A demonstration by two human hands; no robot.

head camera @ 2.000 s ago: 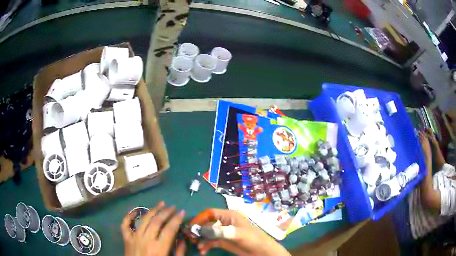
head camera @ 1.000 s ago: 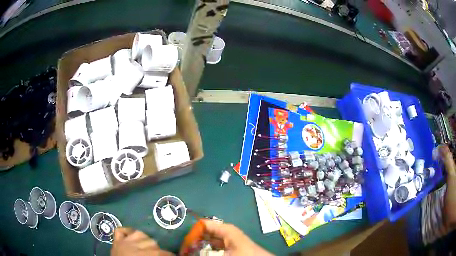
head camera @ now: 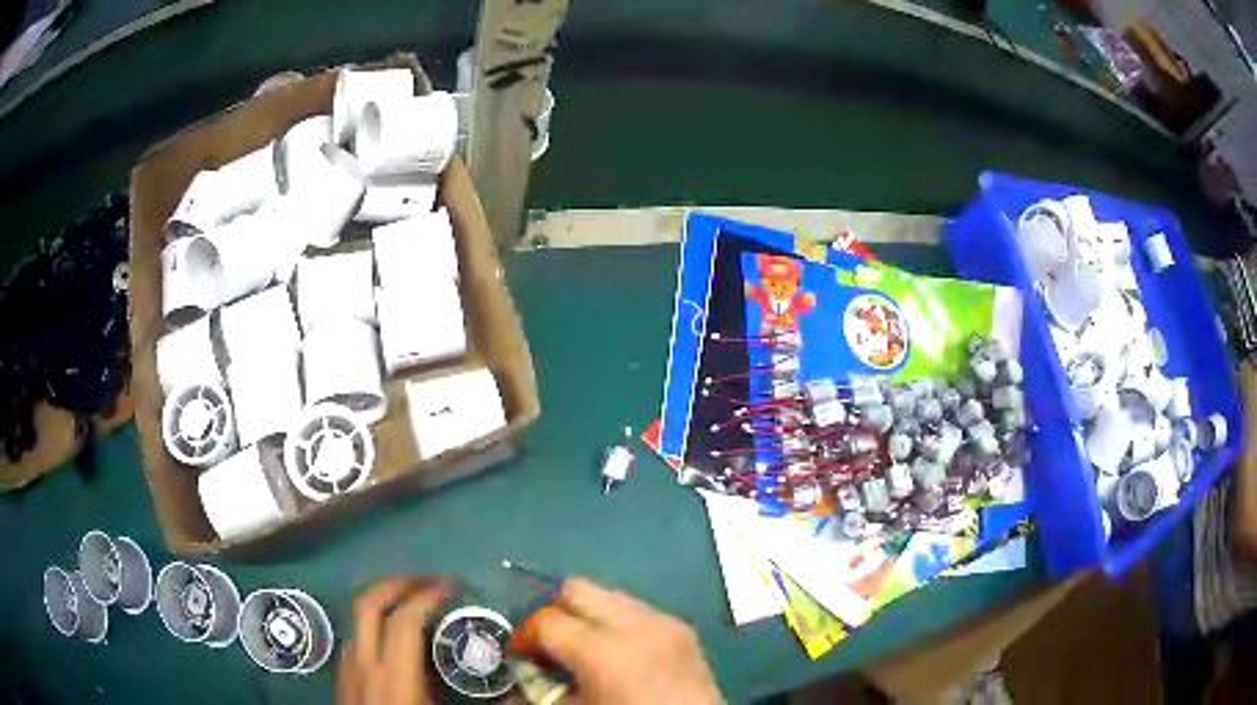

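A white round housing (head camera: 476, 650) with a spoked ring stands at the bottom centre, between my hands. My left hand (head camera: 392, 645) is at its left side, fingers around its edge, cut off by the bottom edge. My right hand (head camera: 616, 645) is closed on an orange-red handled tool (head camera: 535, 631) at the housing's right side; the tool's tip is hidden. Thin dark leads (head camera: 531, 572) stick out above the housing. Several housings (head camera: 285, 629) stand in a row at the lower left. A single motor (head camera: 616, 464) lies on the green bench.
A cardboard box (head camera: 512, 361) of white housings is at left, with dark parts (head camera: 62, 324) beyond it. Silver motors with red leads (head camera: 903, 441) lie on printed sheets (head camera: 696, 296). A blue bin (head camera: 1053, 499) of white parts is at right. A worn post (head camera: 505, 124) rises behind.
The view has shifted slightly. My left hand has moved right to the housing, which stood alone a second ago. My right hand with the orange-red tool is now beside it.
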